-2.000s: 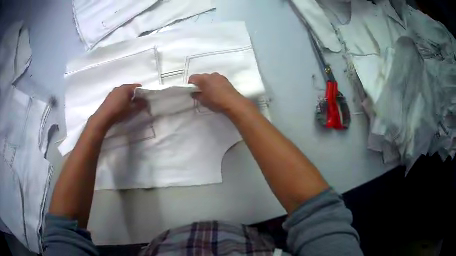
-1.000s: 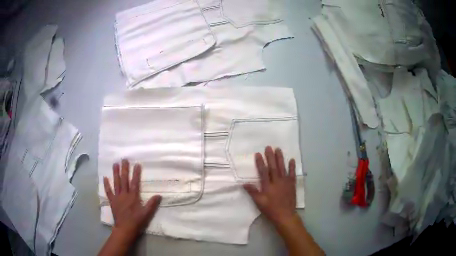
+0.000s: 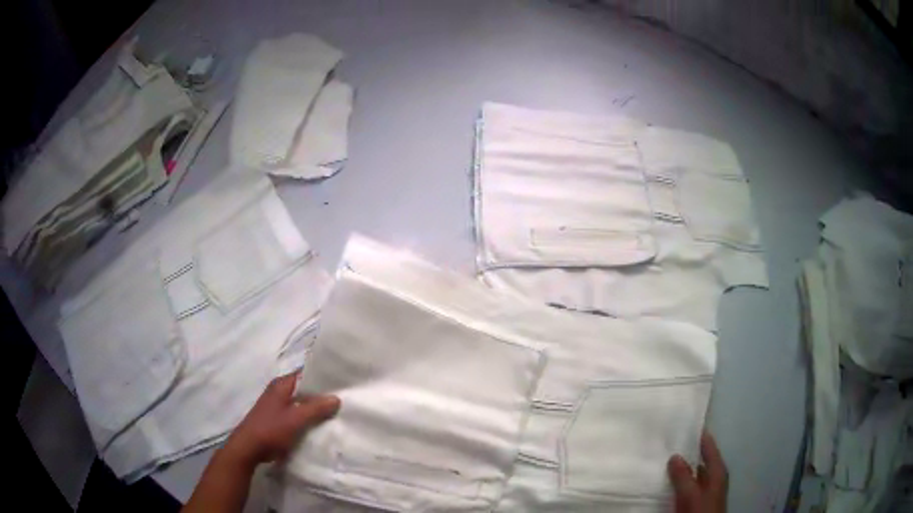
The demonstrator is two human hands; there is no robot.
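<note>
A white front panel (image 3: 430, 371) with a large stitched pocket piece, a smaller pointed patch pocket and short double bars lies near me, its left side raised and overlapping a panel at the left. My left hand (image 3: 275, 426) grips its left edge, thumb on top. My right hand (image 3: 699, 481) holds its right edge near the lower rim of the picture. The panel's lower edge is cut off. A similar panel stack (image 3: 571, 185) lies just beyond it. Another stitched panel pile (image 3: 130, 331) lies at the left.
A pale folded cloth piece (image 3: 290, 110) lies at the upper left. A rumpled heap with striped cloth (image 3: 100, 170) is at the far left. A bundle of white pieces (image 3: 876, 301) and a long narrow strip (image 3: 821, 371) lie at the right. A rough wall (image 3: 781, 80) borders the table (image 3: 420, 60).
My hands, flat on the panel a second ago, now hold its side edges. The panel has tilted and moved toward the left pile. The view has turned left; the red-handled shears are no longer visible.
</note>
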